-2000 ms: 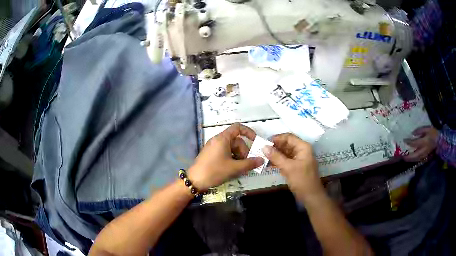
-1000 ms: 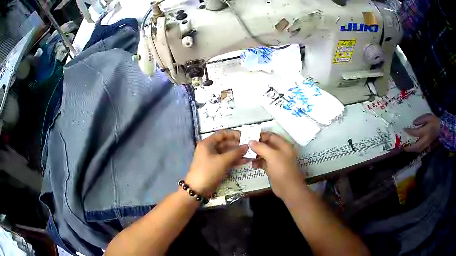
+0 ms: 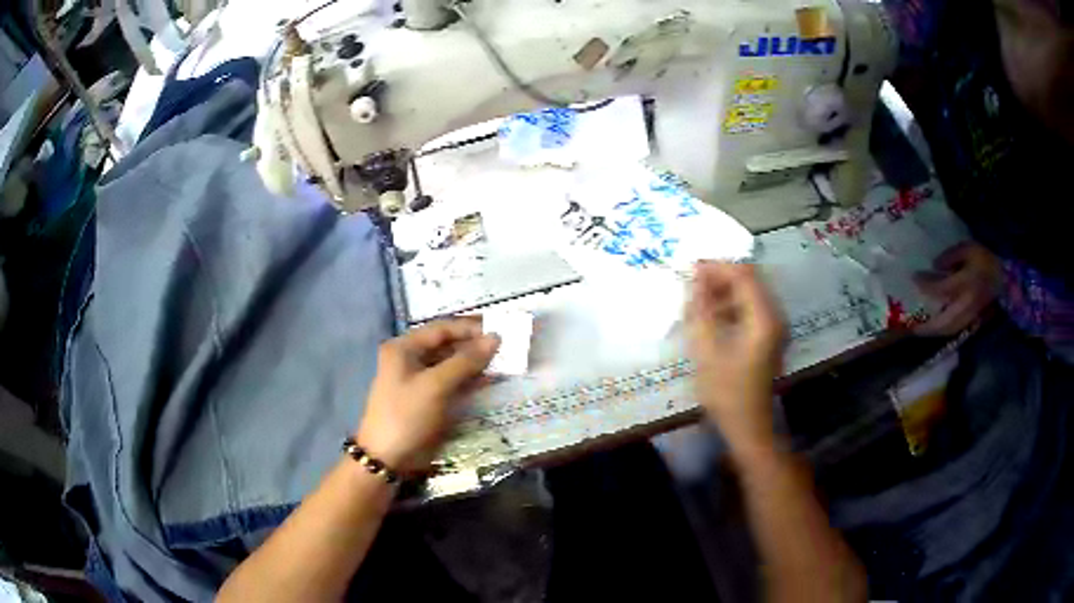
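Observation:
My left hand [image 3: 418, 383], with a dark beaded bracelet, holds a small white care label [image 3: 510, 343] between thumb and fingertips above the table's front part. My right hand [image 3: 736, 336] is apart from it to the right, near the lower edge of the label bundle [image 3: 642, 230] with blue writing. It is blurred; its fingers are bent and I cannot tell whether it holds anything. The grey-blue denim garment [image 3: 236, 342] lies left of the needle, its dark hem [image 3: 224, 525] at the bottom.
The cream JUKI sewing machine [image 3: 695, 77] stands across the back. A second white packet [image 3: 577, 132] lies under its arm. Another person's hand [image 3: 960, 289] rests at the table's right edge. A yellow paper tag [image 3: 469, 462] is at the front edge. Printed marks run along the table [image 3: 589, 395].
My hands have parted. My left hand keeps the label, and my right hand has moved right and up towards the bundle. The view has shifted, so the machine and garment appear farther left.

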